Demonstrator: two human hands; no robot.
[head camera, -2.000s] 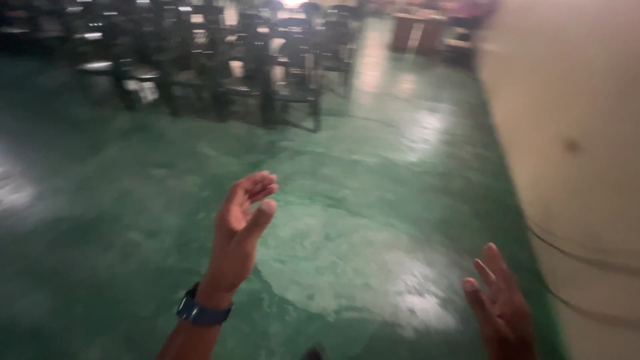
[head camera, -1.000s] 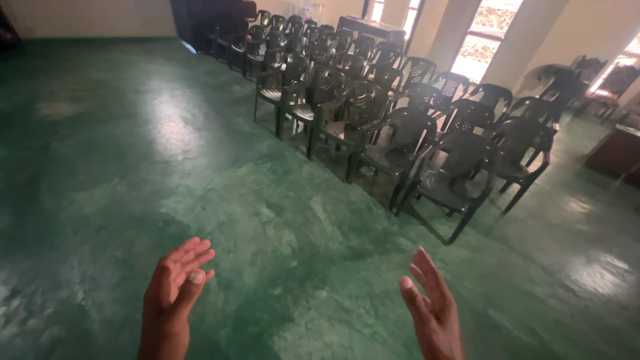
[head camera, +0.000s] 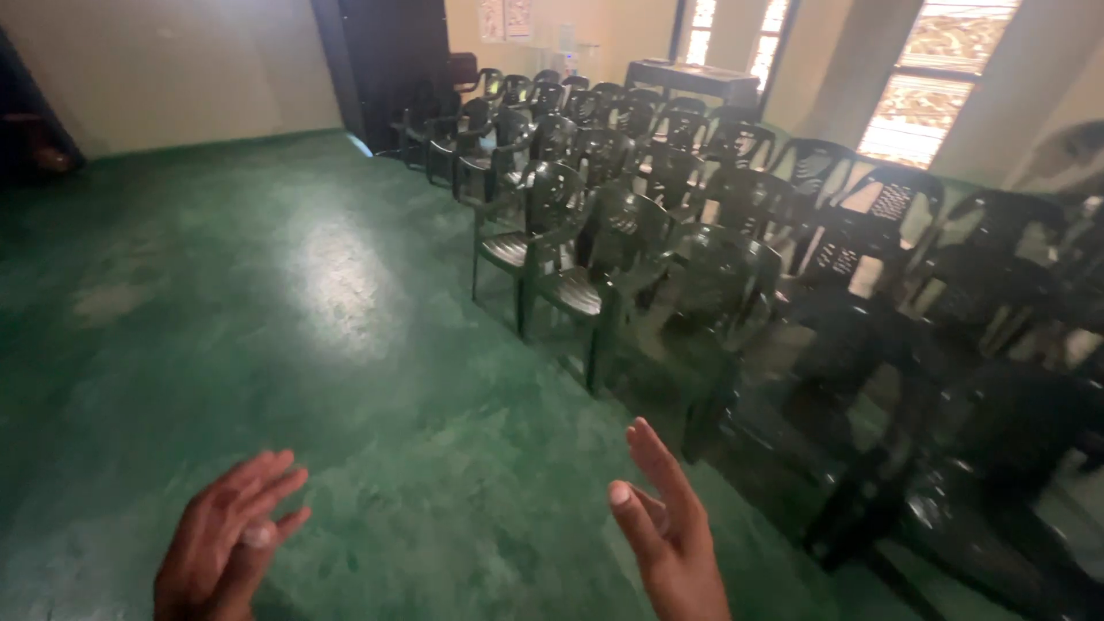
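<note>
My left hand (head camera: 228, 535) is raised at the lower left with fingers apart, holding nothing, above the green floor (head camera: 414, 483). At the lower centre right, my right hand (head camera: 668, 526) is likewise empty, its thumb apart from the fingers. Rows of dark plastic armchairs run from the back to the right side; a front-row chair (head camera: 509, 246) stands beyond the hands. My right hand is nearest to the chairs in view but holds none of them. The closest chairs at the right are blurred.
A dark table (head camera: 690, 79) stands behind the rows near tall windows (head camera: 927, 95). At the back, a tall dark panel (head camera: 392, 78) rises beside a pale wall (head camera: 190, 78). A dark object (head camera: 39, 138) is at the far left edge.
The view has swung widely and come closer to the chair rows. Both hands stay raised and empty.
</note>
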